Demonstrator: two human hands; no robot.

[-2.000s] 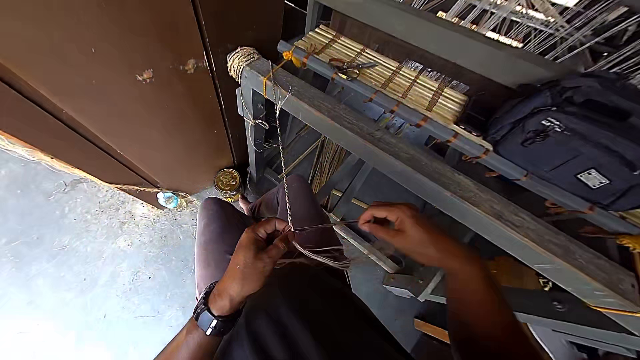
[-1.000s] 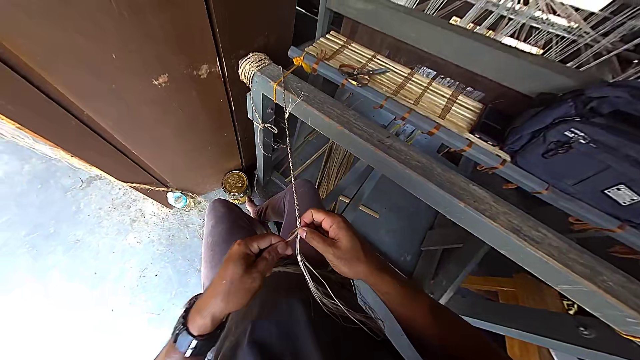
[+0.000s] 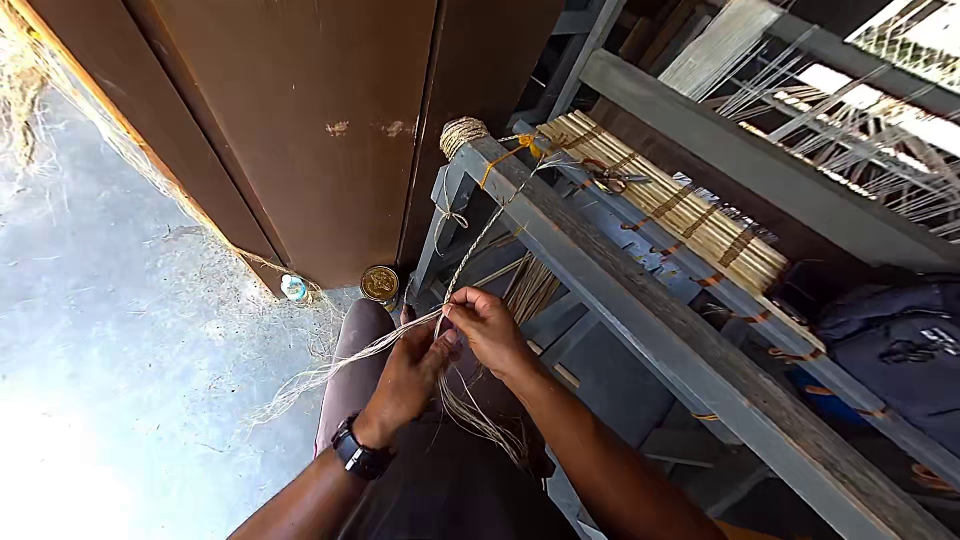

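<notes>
A braided cord of natural fibre (image 3: 476, 244) runs from the corner of a grey wooden frame (image 3: 570, 232) down to my two hands above my lap. My left hand (image 3: 409, 375), with a dark watch on its wrist, pinches the strands just below the braid. My right hand (image 3: 487, 330) grips the cord at the braid's lower end, thumb against fingers, close beside the left. One bundle of loose fibres (image 3: 330, 371) fans out to the left over my knee. Another bundle (image 3: 480, 424) hangs below the hands over my dark clothing.
Coiled rope (image 3: 461, 136) wraps the frame's corner post. Scissors (image 3: 611, 178) lie by a row of bound sticks (image 3: 675, 202). A dark backpack (image 3: 900, 345) is at the right. A round tin (image 3: 379, 284) and a small bottle (image 3: 294, 287) stand on the floor near the brown cabinet (image 3: 300, 112).
My right hand, apart from the cord two seconds ago, is now on it beside the left. One bundle of strands now extends out to the left. The view has shifted.
</notes>
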